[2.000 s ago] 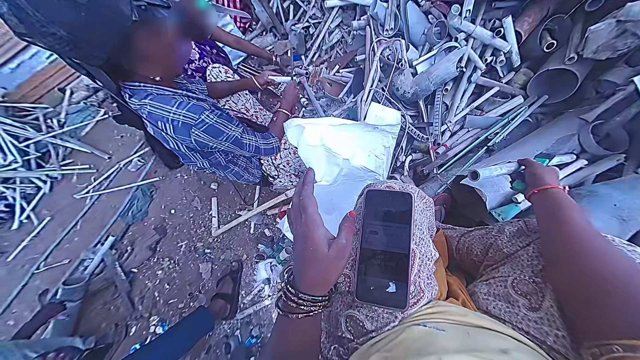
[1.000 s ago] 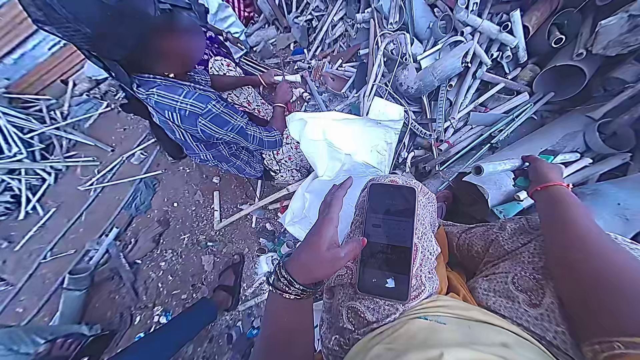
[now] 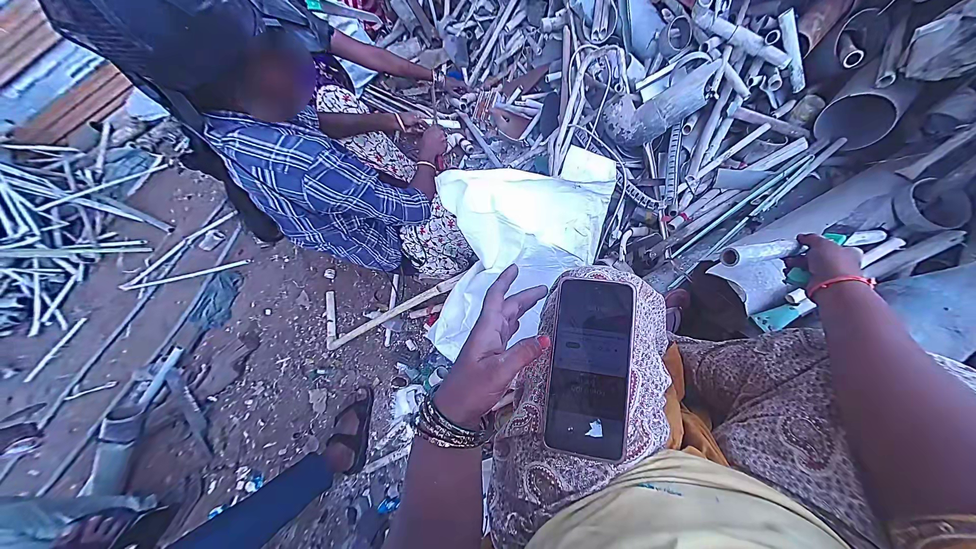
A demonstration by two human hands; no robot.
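Note:
A smartphone [image 3: 589,370] lies face up on the patterned cloth [image 3: 648,305] over my knee. My left hand [image 3: 488,351], with bangles at the wrist, is beside the phone's left edge, fingers spread and holding nothing. At the right, my right hand [image 3: 827,263] is closed around something green, perhaps a tool handle, at the scrap pipes; a pale pipe [image 3: 762,252] extends to its left. Its grip is partly hidden by the hand itself. Beyond my left hand a white plastic sack [image 3: 526,217] is spread out.
A person in a checked shirt [image 3: 320,191] sits at the upper left, hands among pipe pieces. Scrap pipes [image 3: 869,107] are heaped across the top and right. Thin pipes [image 3: 69,229] lie at the far left. Another person's sandalled foot [image 3: 351,435] rests on the dirt ground.
My left hand's fingers have spread and tilted right, from a more upright pose two seconds ago. My right hand stays at the pipes.

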